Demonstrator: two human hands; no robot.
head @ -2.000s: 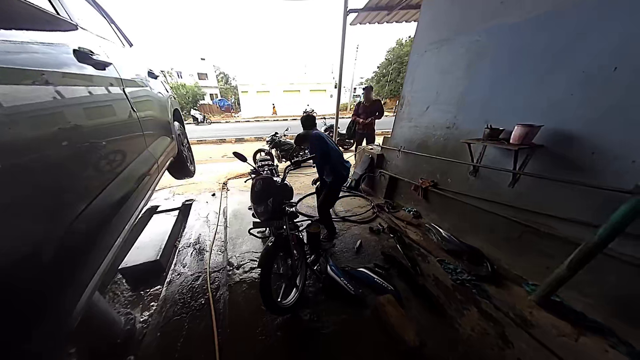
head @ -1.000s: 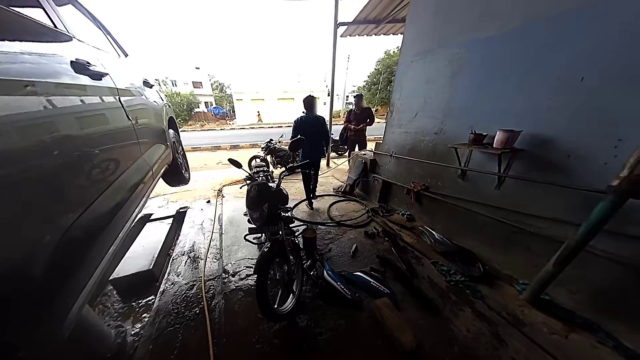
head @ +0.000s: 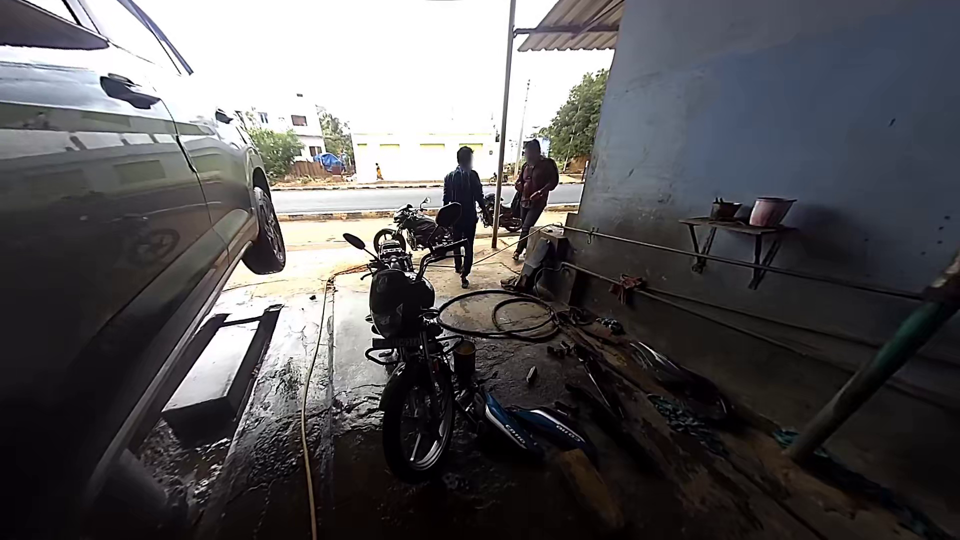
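Observation:
Neither my left hand nor my right hand shows in the head view. A dark motorcycle (head: 401, 304) stands upright on the wet floor, its front wheel towards me. Beside that wheel lie blue and black motorcycle side panels (head: 551, 427). Behind them is a dark can (head: 464, 360), and a coiled black hose (head: 499, 313) rests farther back. A person in dark blue (head: 464, 195) is beyond the motorcycle, and a person in dark red (head: 535, 180) is by the metal post.
A raised grey car (head: 112, 172) fills the left side. A thin hose (head: 306, 420) runs along the floor. On the right, pots stand on a wall shelf (head: 735, 225), and a slanting green pole (head: 862, 382) leans near scattered parts. More motorcycles (head: 412, 226) stand outside.
The person in dark blue was bent beside the motorcycle, then straightened and has moved away from me towards the road. The person in dark red now stands leaning near the post.

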